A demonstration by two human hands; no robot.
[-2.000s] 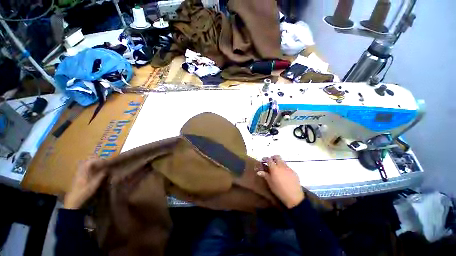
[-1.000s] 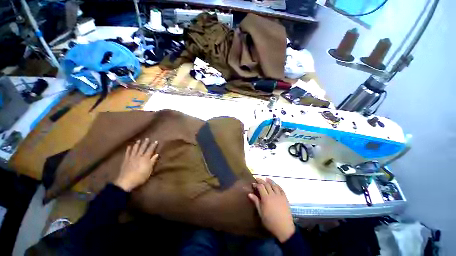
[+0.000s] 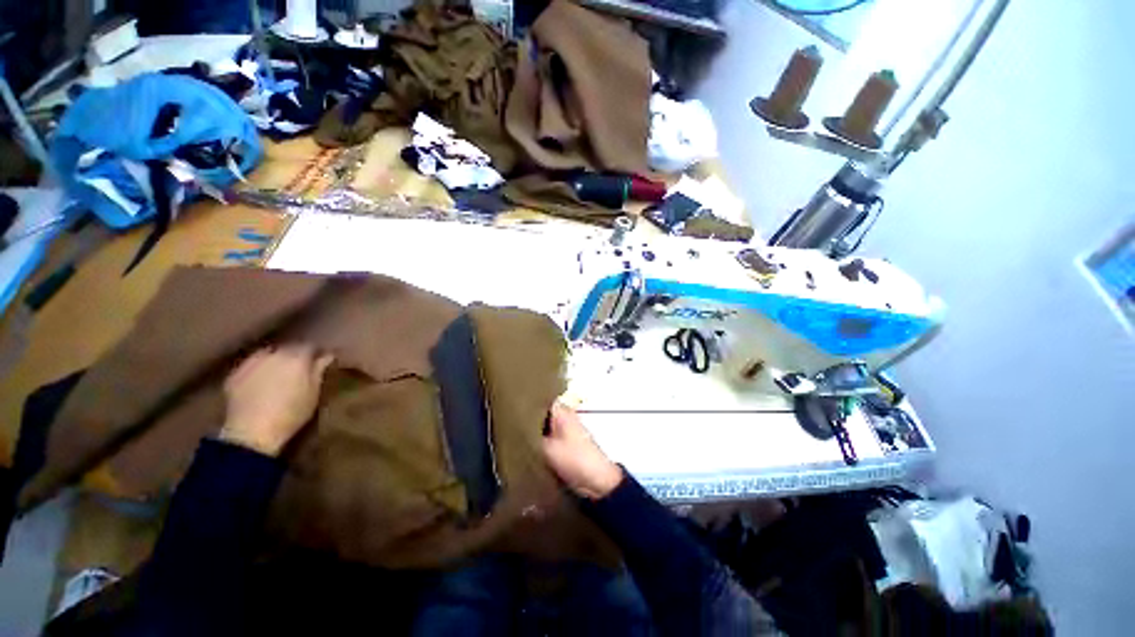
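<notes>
A large brown fabric panel (image 3: 237,317) lies spread over the left and front of the table. A dark grey-black strip (image 3: 466,411) runs down it, beside a lighter olive-brown rounded piece (image 3: 523,348). My left hand (image 3: 276,396) is on the panel's middle, fingers curled with a fold of the cloth at them. My right hand (image 3: 576,451) holds the right edge of the olive-brown piece between thumb and fingers. The white and blue sewing machine (image 3: 759,305) stands right of the cloth; the cloth is not under its needle area (image 3: 610,334).
Black-handled scissors (image 3: 686,350) lie under the machine arm. A small tools tray (image 3: 899,429) is at the table's right end. Behind are a blue plastic bag (image 3: 149,137), heaped brown cloth (image 3: 579,87) and scraps. Two thread cones (image 3: 828,100) stand above the machine.
The brown cloth, first bunched and held up, is spread flatter, with the dark strip turned more upright. My right hand has gone from lying flat to gripping the edge. My left hand's fingers have curled.
</notes>
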